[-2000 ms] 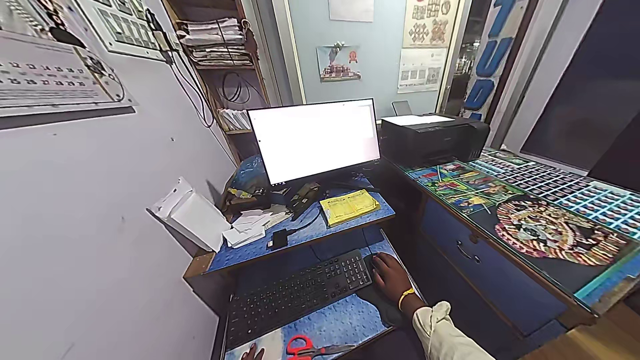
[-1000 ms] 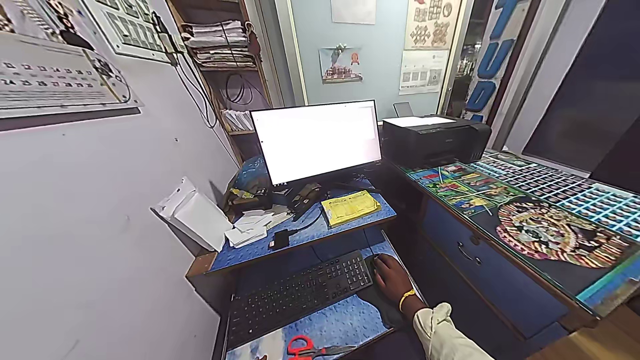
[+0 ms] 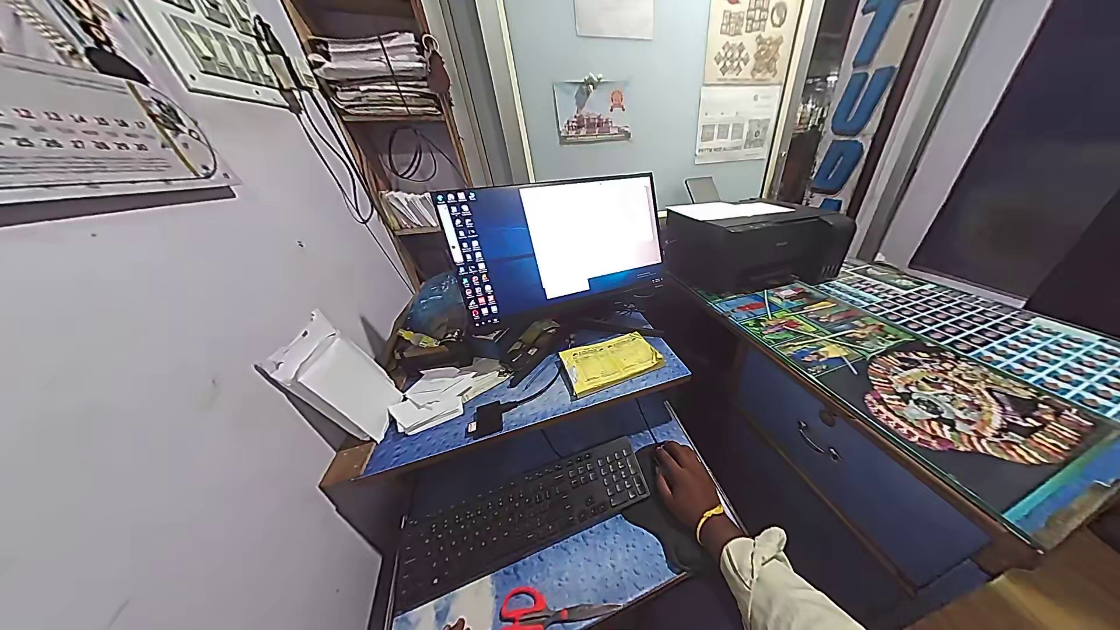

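My right hand (image 3: 687, 481), with a yellow band at the wrist, rests over a dark computer mouse (image 3: 662, 453) on a black mouse pad (image 3: 669, 534). Left of it lies a black keyboard (image 3: 525, 516) on the blue pull-out tray. Only the fingertips of my left hand (image 3: 457, 624) show at the bottom edge, near red-handled scissors (image 3: 547, 610); what that hand does is hidden. Above the tray, the monitor (image 3: 560, 249) shows a desktop with icons and a white window.
On the upper desk shelf are a yellow pad (image 3: 610, 363), loose white papers (image 3: 433, 398), a black card reader (image 3: 487, 420) and a white envelope (image 3: 337, 376). A black printer (image 3: 761, 241) stands at the back right, beside a glass-topped counter (image 3: 945, 455). A wall (image 3: 175, 394) bounds the left.
The monitor's nearly all-white picture has given way to a blue desktop with icons and a smaller white window. My right hand has stayed at the mouse.
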